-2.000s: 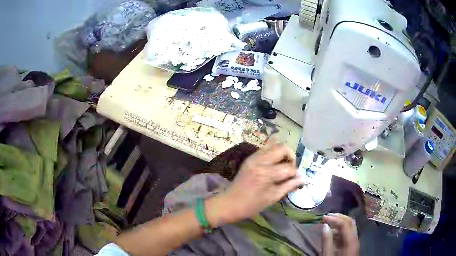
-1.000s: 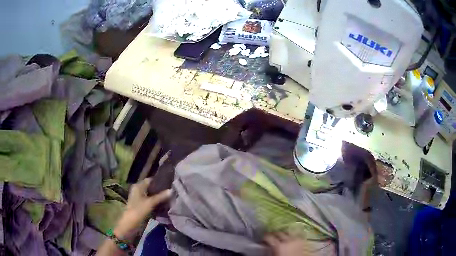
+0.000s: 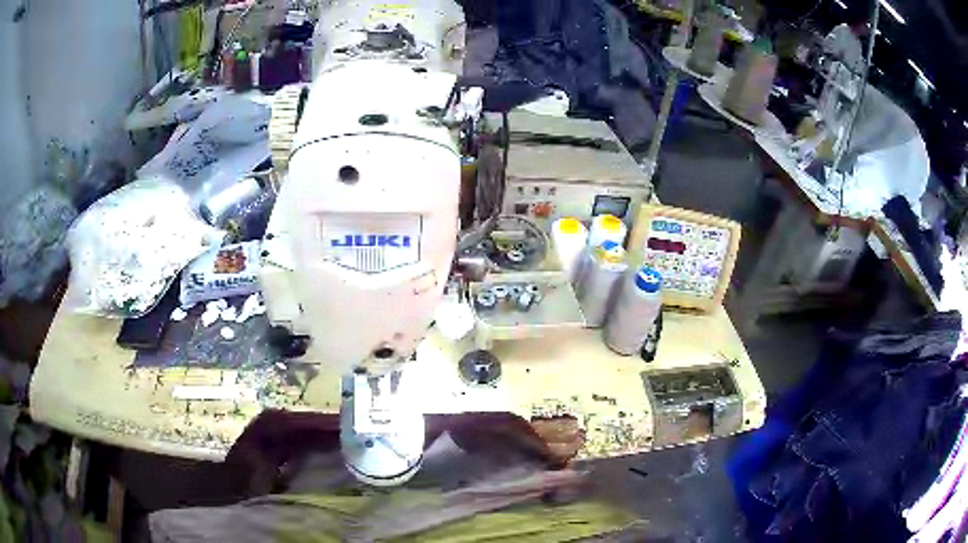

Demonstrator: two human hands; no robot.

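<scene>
A grey-brown garment (image 3: 318, 509) with a lime-green panel (image 3: 520, 524) lies stretched across the bottom edge, blurred, in front of the sewing machine's cylinder arm (image 3: 384, 458). The white machine head (image 3: 372, 233) with blue JUKI lettering stands above the arm. The rounded arm end shows bare, with no cloth over its top. Neither of my hands is in the picture.
On the table (image 3: 117, 408), a bag of white pieces (image 3: 133, 249), a printed packet (image 3: 223, 274) and loose white pieces (image 3: 228, 310) lie left. Thread cones (image 3: 635, 313) and a control panel (image 3: 685, 260) stand right. Dark blue cloth (image 3: 849, 435) is heaped at far right.
The view has swung up and right. Both hands have left the picture. The garment, earlier bunched at the arm, now lies low along the bottom edge.
</scene>
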